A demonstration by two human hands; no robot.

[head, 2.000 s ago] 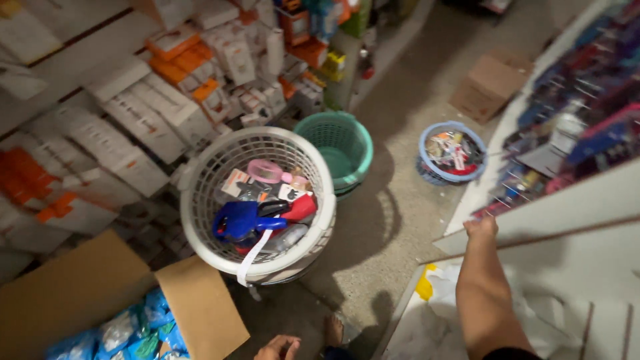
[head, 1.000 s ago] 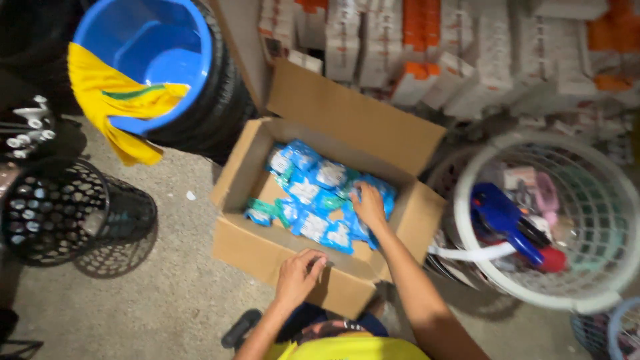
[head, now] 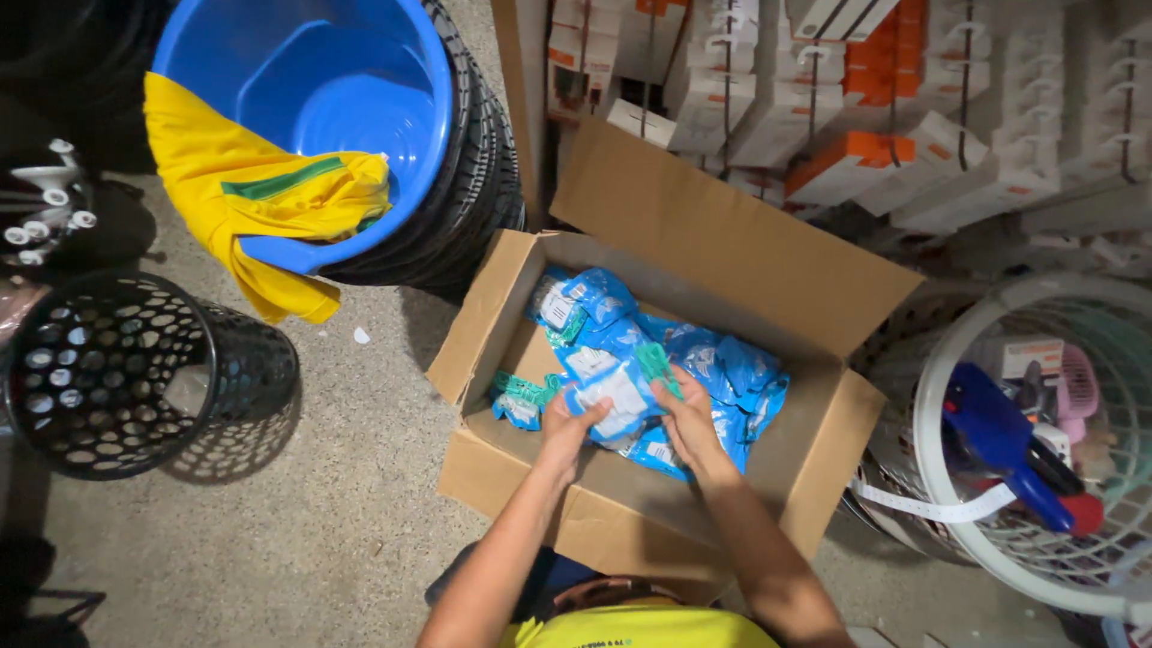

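Observation:
Both hands are over an open cardboard box on the floor. Between them is a blue and white plastic packet with a green part at its upper right. My left hand grips the packet's left side, thumb on top. My right hand holds its right side by the green part. More blue packets lie loosely piled in the box, some crossing others. A smaller packet with a green top lies at the box's left side. What the packets contain cannot be told.
A blue plastic tub with a yellow cloth over its rim stands at upper left, a black perforated basket below it. At right stands a white basket of mixed goods. Hanging boxed goods line the back.
My right hand was reaching into the packets and my left was at the box's near edge; now both hold one packet. The view swung over to the box from the baskets and shelves.

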